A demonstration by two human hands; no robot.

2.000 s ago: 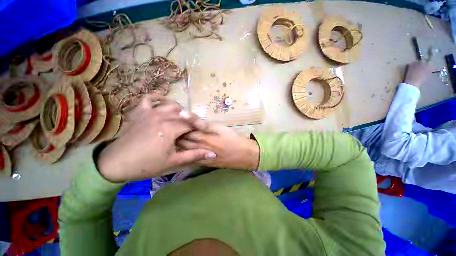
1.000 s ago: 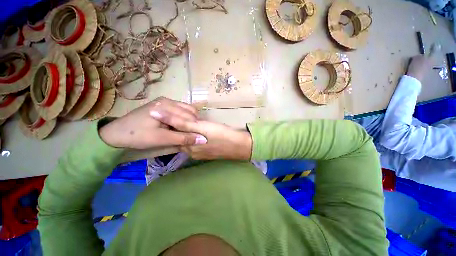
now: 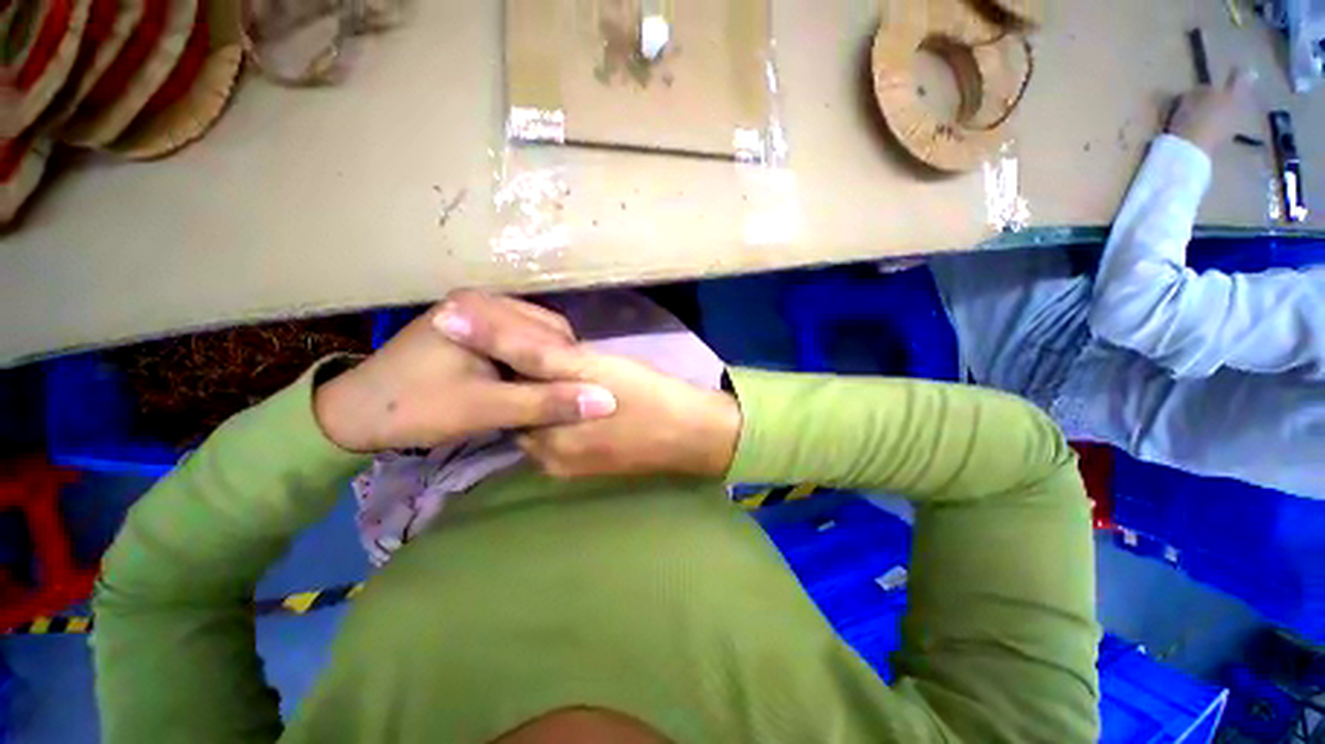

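Observation:
My left hand (image 3: 419,387) and my right hand (image 3: 639,419) are clasped together in front of my body, just off the table's near edge. The left fingers lie over the right hand, and no object shows in either. The taped cardboard pad (image 3: 703,90) lies on the table beyond them, with a white glue dab (image 3: 655,35) and dark specks. A tan straw ring (image 3: 904,105) with a thin cord loop lies right of the pad. Straw rings with red bands (image 3: 143,80) lean in a stack at the far left, cut off by the frame.
Some twisted cord (image 3: 301,41) shows at the top left. Another person's sleeve (image 3: 1141,276) and hand reach onto the table at right, near slim dark tools (image 3: 1286,164). Below are a blue bin with brown strands (image 3: 233,381), a red stool (image 3: 37,538) and blue crates (image 3: 836,581).
The view has shifted towards my body, so the table stands higher in the picture and the back rings and most cord are cut off. My hands have gone from moving against each other to clasped.

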